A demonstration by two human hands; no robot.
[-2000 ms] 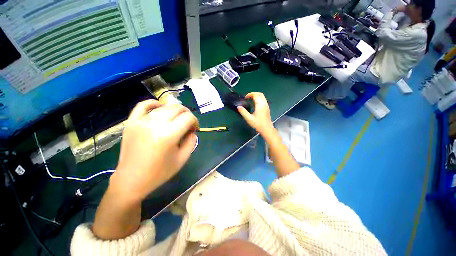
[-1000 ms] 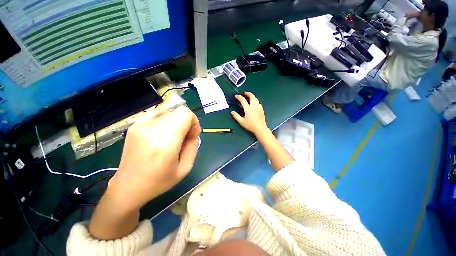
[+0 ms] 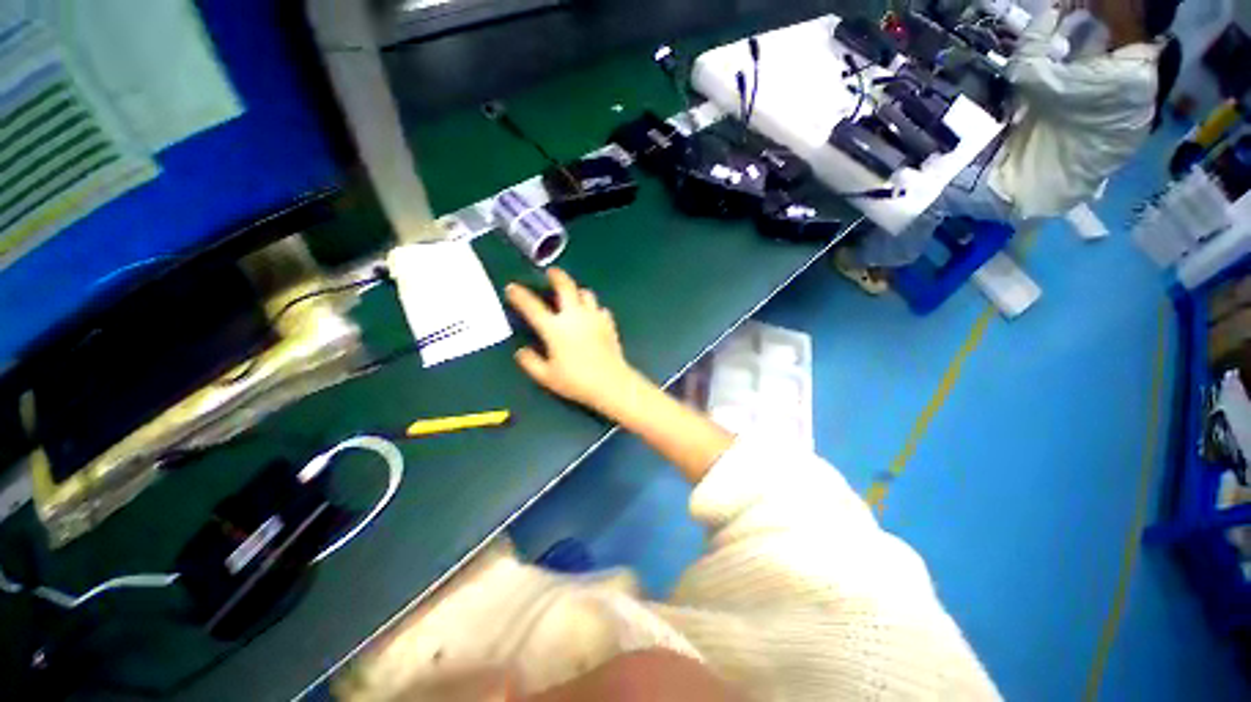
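A flat black electronic unit (image 3: 261, 546) with a small white label lies on the bench at the lower left, with a white cable (image 3: 398, 473) looping beside it. A yellow stick (image 3: 458, 424) lies to its right. My right hand (image 3: 574, 346) is low over the bench, right of the white paper slip (image 3: 450, 302), with its fingers spread. Whether the dark mouse is under it cannot be made out. My left hand is out of the picture.
The monitor (image 3: 151, 137) and its wrapped base pad (image 3: 206, 412) are at the left. A label roll (image 3: 530, 228), several black units (image 3: 727, 176) and a white tray (image 3: 947, 172) are farther back. A seated person (image 3: 1077, 117) is at the upper right. A compartmented tray (image 3: 761, 377) is below the bench edge.
The view has shifted, and my left hand has left the picture, uncovering the black unit and white cable loop. My right hand remains beside the paper slip; the dark mouse no longer shows clearly.
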